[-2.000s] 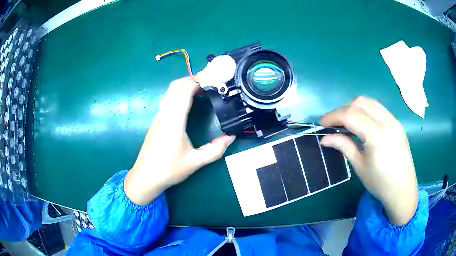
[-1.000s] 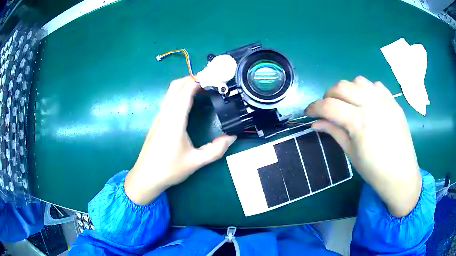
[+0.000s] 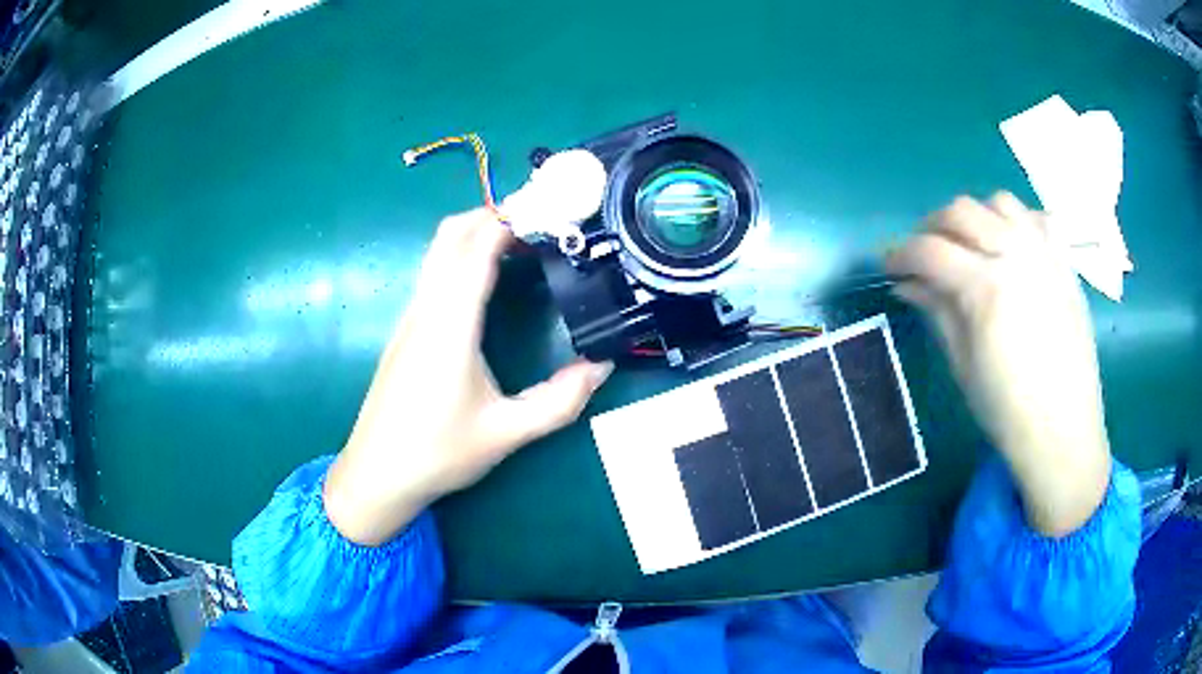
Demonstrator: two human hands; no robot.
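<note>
A black optical module (image 3: 600,296) with a large round lens (image 3: 686,211) and a white round part (image 3: 567,195) lies on the green mat. My left hand (image 3: 442,388) grips its left side, thumb at the lower edge and fingers by the white part. A thin wire lead (image 3: 475,155) with a pale plug sticks out at upper left. Darker wires (image 3: 787,332) leave the lower right of the module. My right hand (image 3: 982,270), blurred, is right of the module, apart from it, holding thin tweezers (image 3: 866,285). A dark blur near their tips is unclear.
A white liner sheet (image 3: 635,490) with black adhesive blocks lies just below the module. A torn white paper scrap (image 3: 1074,178) lies at right, partly behind my right hand. A dotted sheet (image 3: 42,283) borders the mat at left.
My right hand has moved right, away from the module's wires and off the liner sheet's upper right corner. The module has shifted slightly left, with my left hand still on it.
</note>
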